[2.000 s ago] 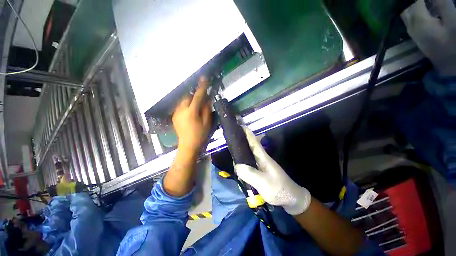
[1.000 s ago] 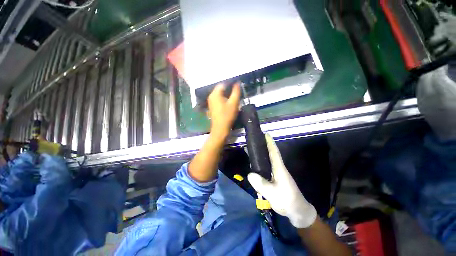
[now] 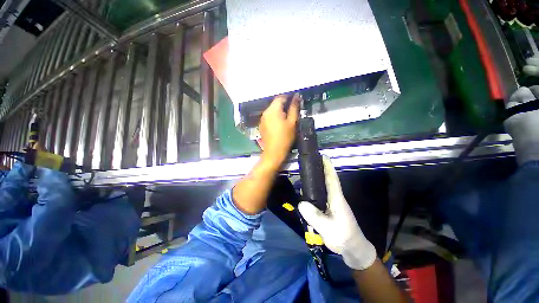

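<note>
The silver-white unit housing (image 3: 307,50) lies on a green work board (image 3: 414,106), its open end towards me. Part of a green circuit board (image 3: 340,92) shows inside. My right hand (image 3: 338,222), in a white glove, is closed around the black electric screwdriver (image 3: 311,168), whose tip points into the open end. My bare left hand (image 3: 276,131) is at the left part of the opening, fingertips beside the screwdriver's tip. Whether the fingertips hold a screw cannot be seen.
A roller conveyor (image 3: 118,112) runs to the left, with a metal rail (image 3: 195,170) along its near edge. An orange-red sheet (image 3: 218,62) sticks out left of the unit. Blue-sleeved people are at both sides. A red bin (image 3: 423,284) is low at the right.
The view has shifted, so the unit appears further right and squarer to me. The screwdriver stands more upright in the picture. Both hands stay at the opening.
</note>
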